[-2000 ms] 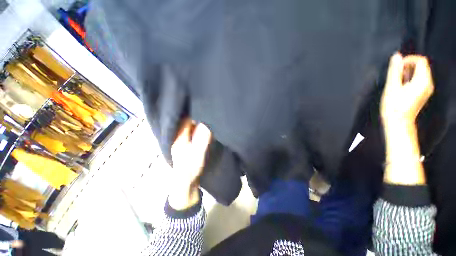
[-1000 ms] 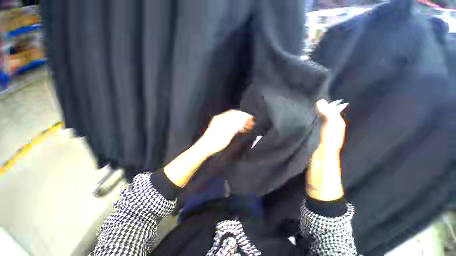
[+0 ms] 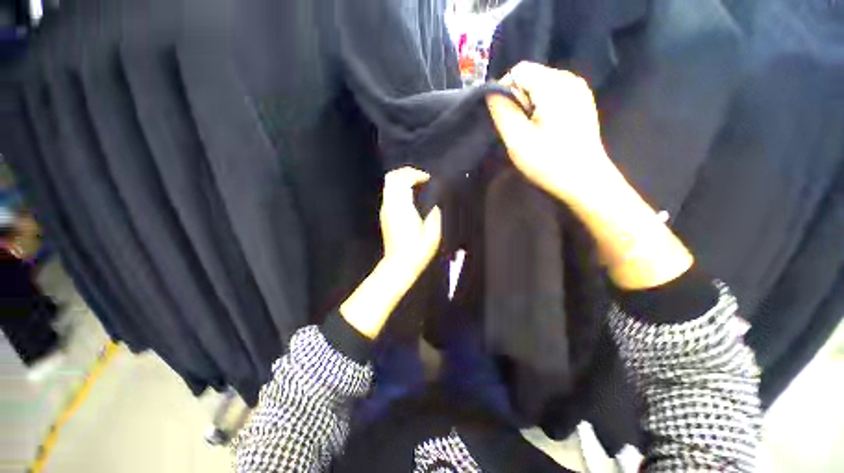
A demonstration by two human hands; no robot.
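Observation:
A dark charcoal coat [image 3: 444, 125] hangs in front of me, with a fold of its cloth pulled toward me. My right hand [image 3: 555, 129] pinches the upper edge of this fold between thumb and fingers. My left hand [image 3: 404, 220] is lower and to the left, against the cloth, with thumb and fingertips apart; whether it grips any cloth is unclear. A small white pointed shape [image 3: 455, 273] shows below the fold, between my forearms; I cannot tell what it is. No tool can be made out in either hand.
Several dark coats [image 3: 213, 166] hang close together on the left, and more dark coats [image 3: 740, 148] hang on the right. Yellow floor tape [image 3: 74, 406] runs along the pale floor at lower left. A dark shape [image 3: 26, 309], perhaps a person, is at the left edge.
The view has turned, and the hanging coats fill both sides. My right hand has moved up and now pinches the fold's upper edge. My left hand has turned upright, its fingers pointing up.

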